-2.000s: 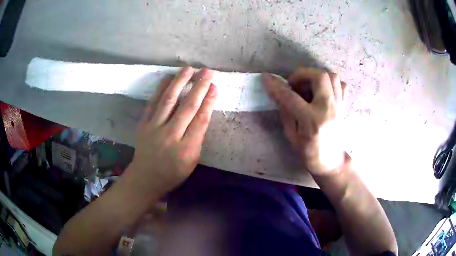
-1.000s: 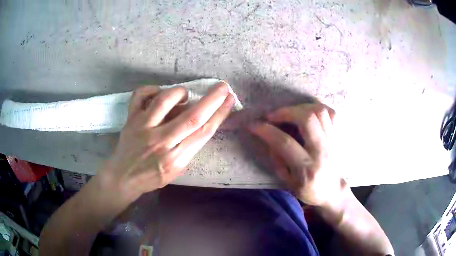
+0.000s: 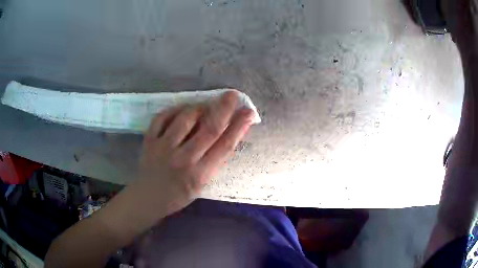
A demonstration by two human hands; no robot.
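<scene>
A long white curved strip point(image 3: 78, 108) lies across the pale pressing table point(image 3: 314, 157), running from the left edge to the middle. Its right end is angled and looks folded. My left hand point(image 3: 196, 141) lies over this right end, fingers bent, pressing and holding it against the table. My right forearm reaches up along the right edge of the picture. My right hand is dark, blurred or cut off at the top right corner, so its grip cannot be told. A dark object with a pale rim, possibly the steam iron point(image 3: 434, 17), shows there.
A red stool point(image 3: 18, 167) stands below the table's left front edge, with blurred clutter and scraps beside it. A dark looped cable point(image 3: 448, 153) shows at the right table edge. My purple clothing is against the front edge. Small dark specks mark the tabletop.
My right hand has left the strip's end and gone to the far upper right. My left hand stays on the right end, which has changed from straight to angled. The view has shifted.
</scene>
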